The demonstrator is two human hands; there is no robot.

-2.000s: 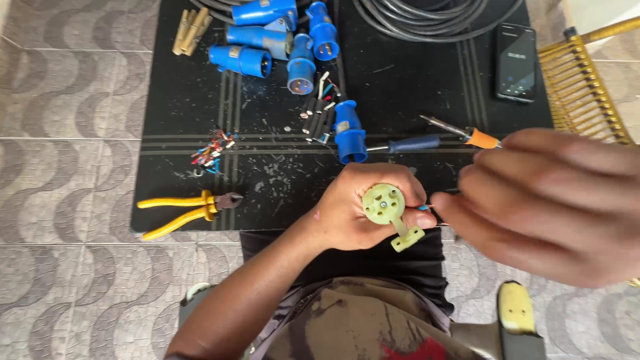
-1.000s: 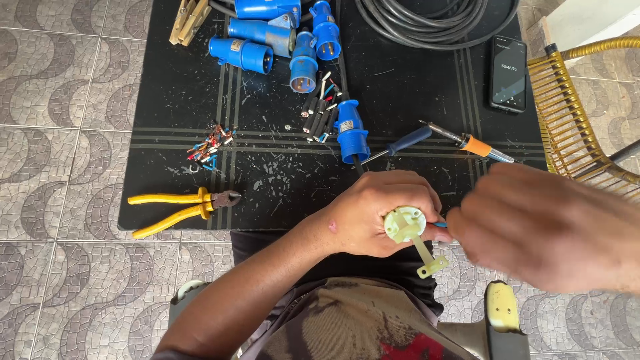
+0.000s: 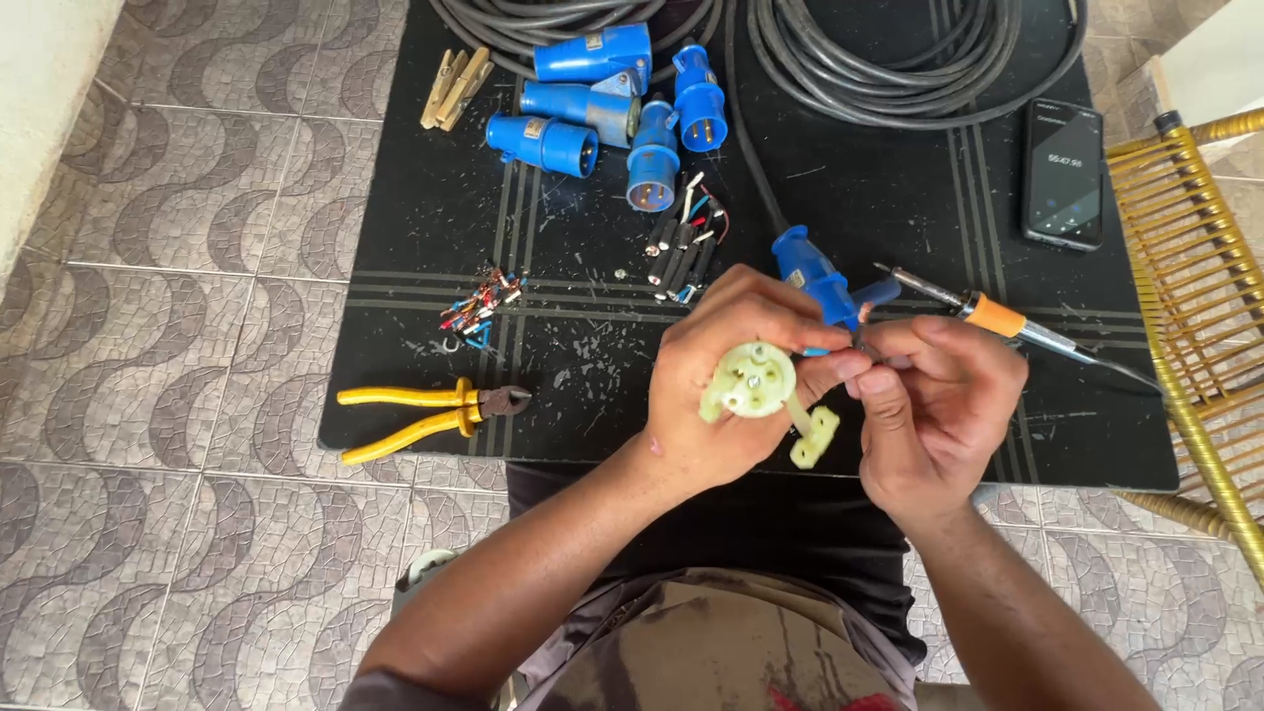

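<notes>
In my left hand (image 3: 726,380) is a pale green round plastic plug insert (image 3: 757,380), and a strap-like piece with a small block (image 3: 815,437) hangs beside it. The thumb and index finger of that hand pinch a blue-insulated wire (image 3: 818,352). My right hand (image 3: 928,405) meets them, its thumb and fingertips closed at the wire's end; what exactly they grip is too small to tell. Just beyond the fingers lies a blue plug housing (image 3: 812,272) on a black cable. A blue handle (image 3: 877,292), partly hidden, is beside the housing.
Diagonal cutters (image 3: 434,413) lie left, near wire scraps (image 3: 482,304). Several blue industrial plugs (image 3: 543,145), clothespins (image 3: 456,89), cut cable pieces (image 3: 683,247) and coiled cable (image 3: 889,94) lie farther back. A soldering iron (image 3: 997,316) and phone (image 3: 1063,173) are right, beside a wicker chair (image 3: 1195,316).
My right hand has turned, its palm side and fingertips now showing. The round insert in my left hand shows its holed face again, after a different face one second ago.
</notes>
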